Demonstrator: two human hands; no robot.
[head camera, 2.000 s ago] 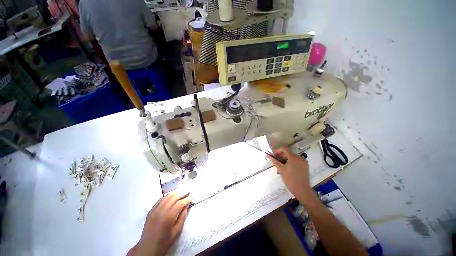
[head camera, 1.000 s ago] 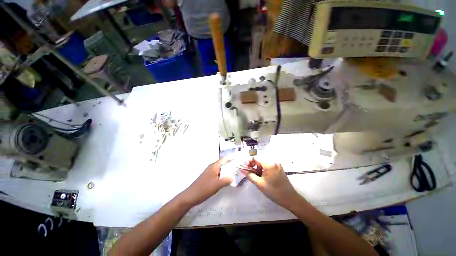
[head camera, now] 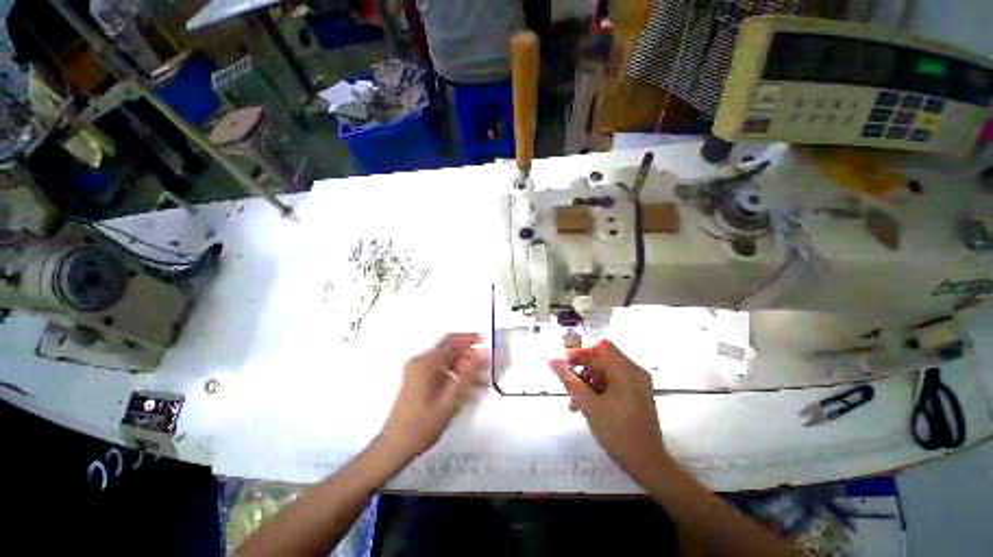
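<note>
The cream sewing machine [head camera: 686, 256] stands right of centre, its presser foot and needle [head camera: 571, 326] brightly lit. My right hand [head camera: 618, 408] is just in front of the presser foot, thumb and fingers close together; glare hides whether a small piece is between them. My left hand [head camera: 433, 394] is left of the needle plate, slightly blurred, fingers apart, with nothing visible in it. A loose pile of small pale pieces [head camera: 379, 274] lies on the white table [head camera: 283, 381], left of the machine.
Thread snips [head camera: 838, 405] and black-handled scissors [head camera: 936, 411] lie at the right. The control panel [head camera: 860, 87] is above the machine. A switch box [head camera: 150, 419] and a second machine [head camera: 98, 294] are at the left. A person [head camera: 470, 38] and a blue bin [head camera: 389, 141] are behind.
The snips have left my right hand and lie at the right. My hands met over a small pale piece, then parted; my left hand moved left, and that piece no longer shows clearly. The view has shifted.
</note>
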